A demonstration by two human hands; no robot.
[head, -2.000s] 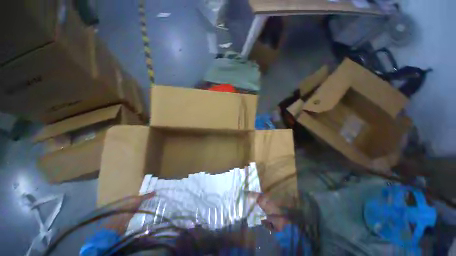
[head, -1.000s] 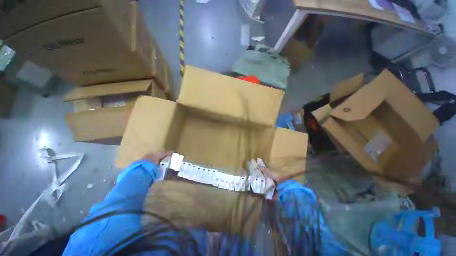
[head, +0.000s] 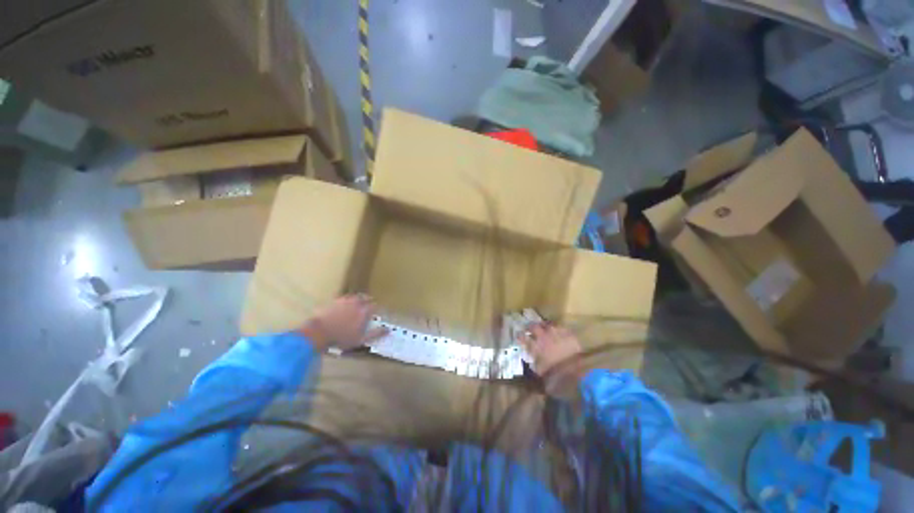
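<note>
A row of slim white boxes [head: 441, 352], pressed side by side, is at the near side inside an open brown shipping carton [head: 426, 263]. My left hand [head: 344, 322] is at the row's left end and my right hand [head: 551, 348] is at its right end. The hands press the row between them. The fingertips reach below the carton's rim and are partly hidden. Dark blurred strands cross the view over the carton and my right hand.
A carton with white contents [head: 190, 230] stands left, by a large brown case [head: 170, 70]. An open carton [head: 802, 271] is at right, a blue plastic stool [head: 817, 466] lower right. A green cloth [head: 541, 105] lies over something red behind. White strips [head: 105, 341] lie on the floor.
The row of boxes has gone from above the carton's near side down into it, held at both ends. The view has shifted, and the carton's near flap shows below the row.
</note>
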